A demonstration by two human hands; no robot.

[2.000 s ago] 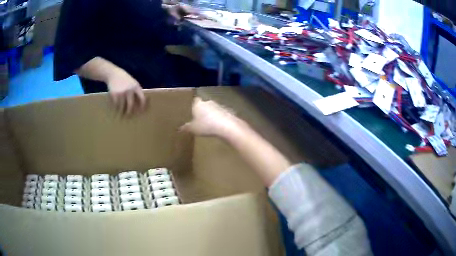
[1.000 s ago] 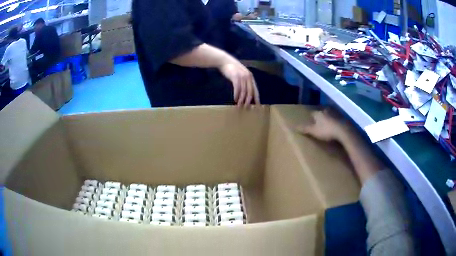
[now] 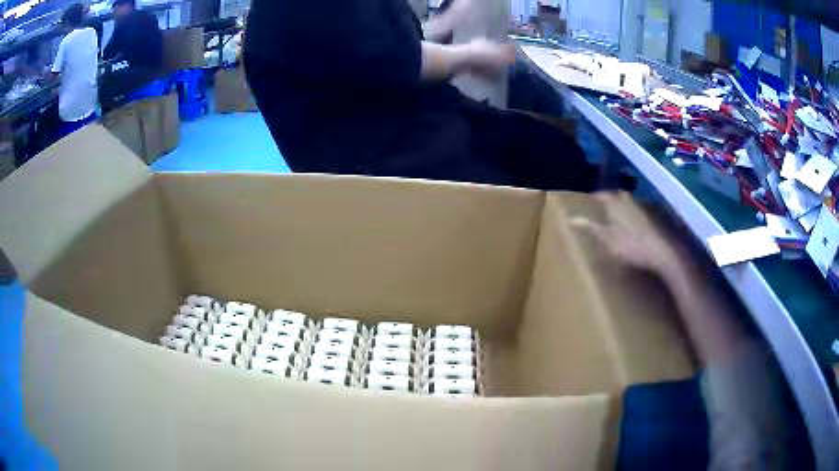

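Note:
A large open brown carton [image 3: 350, 248] stands in front of me. Several rows of cream plastic housings [image 3: 333, 351] lie at its bottom. My right hand [image 3: 630, 237] is at the carton's right side, on or beside its folded-out flap, next to the bench edge. It is blurred, with fingers spread, and holds nothing that I can see. Its forearm and grey-beige sleeve run to the lower right. My left hand is not in view.
A metal-edged bench with a green belt [image 3: 731, 213] curves along the right. It bears a heap of white modules with red leads [image 3: 718, 129]. One white piece [image 3: 743, 246] lies on its edge. A person in black sits beyond the carton. Other people and cartons stand far left.
The view has shifted, showing more of the carton and its left flap. My right hand has moved from inside the carton's corner to its right outer side. The other person's hand has left the carton's rim.

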